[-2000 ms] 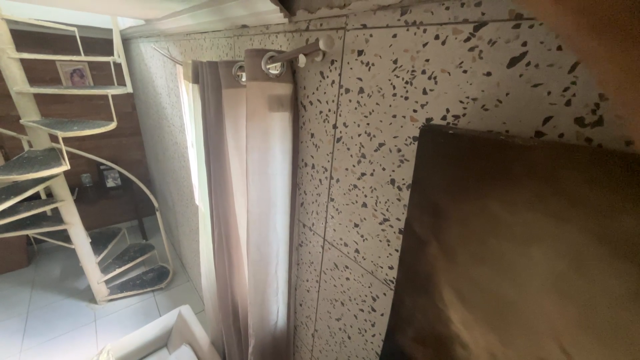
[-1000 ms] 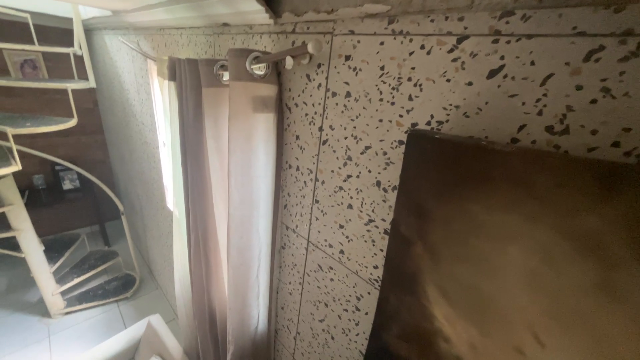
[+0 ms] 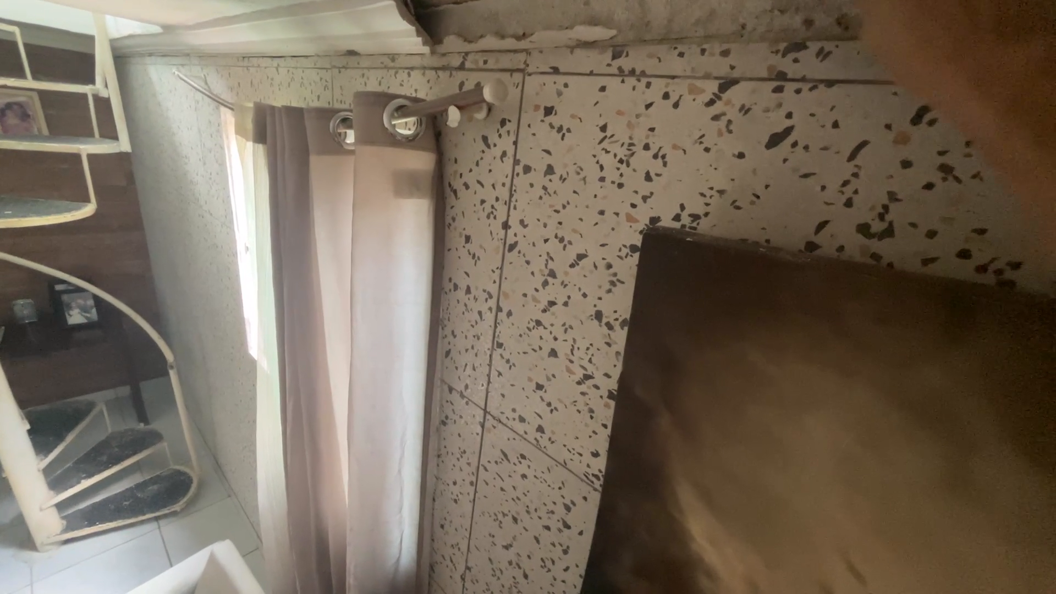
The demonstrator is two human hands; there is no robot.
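Note:
Neither my left hand nor my right hand can be made out in the head view. A blurred orange-brown shape [image 3: 982, 91] covers the upper right corner, too near the lens to identify. Below it, a dark brown panel [image 3: 825, 412] with a cloudy, lighter middle stands against the speckled wall; its right and lower parts run out of frame. To its left, a beige-brown grommet curtain [image 3: 384, 330] hangs from a metal curtain rod [image 3: 450, 103] with a pale end knob.
Terrazzo-patterned wall tiles [image 3: 569, 313] span the middle. At left stands a spiral staircase with a pale metal rail [image 3: 148, 326] and dark treads [image 3: 128, 499]. Picture frames [image 3: 76, 305] stand behind it. A white box-like edge [image 3: 206, 569] shows at the bottom, over light floor tiles.
The view has turned somewhat to the right, so the staircase and curtain sit farther left. The blurred orange-brown shape at the upper right, out of sight one second ago, shows again.

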